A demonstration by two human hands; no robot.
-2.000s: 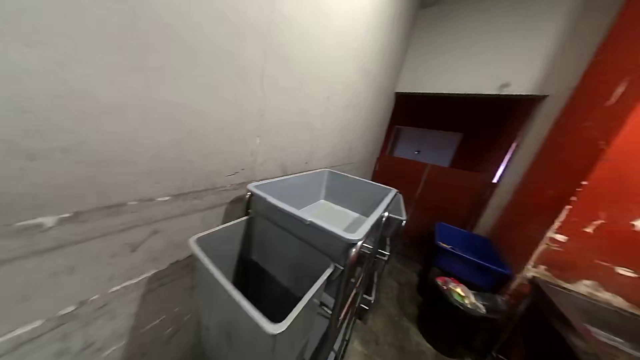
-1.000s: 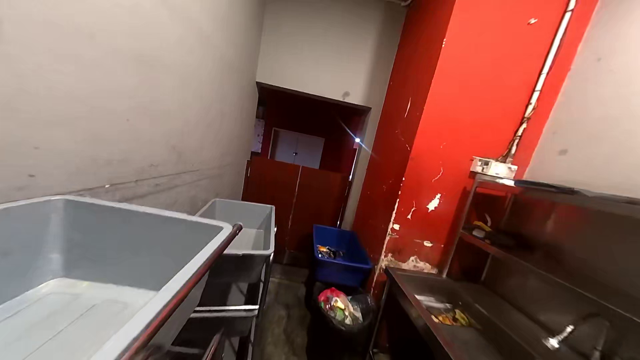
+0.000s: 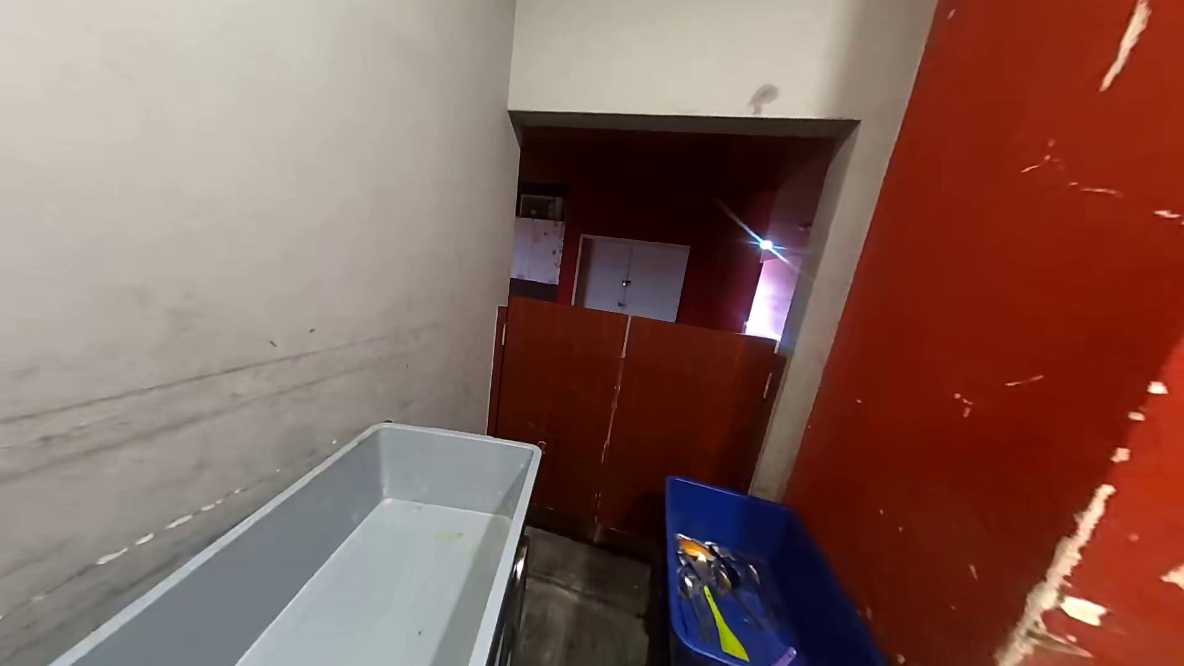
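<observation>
Neither of my hands shows in the head view. At the lower left a long grey plastic tub [image 3: 398, 573] rests beside the wall, with a few faint marks on its pale bottom. Part of a dark metal frame shows at its right side. Toward the lower right stands a blue plastic bin [image 3: 814, 573]. Metal spoons and other utensils [image 3: 721, 569] lie inside it, along with a yellow-green utensil [image 3: 723, 622].
Low reddish-brown swing doors [image 3: 564, 388] close the lower doorway ahead. A scuffed grey wall [image 3: 231, 277] runs along the left, and a chipped red wall [image 3: 971, 370] borders the right. Dark floor [image 3: 583, 592] shows between tub and bin.
The view has moved forward toward the swing doors. The black bin of refuse and the metal sink bench seen a second ago are out of view, and the blue bin's utensils show more clearly.
</observation>
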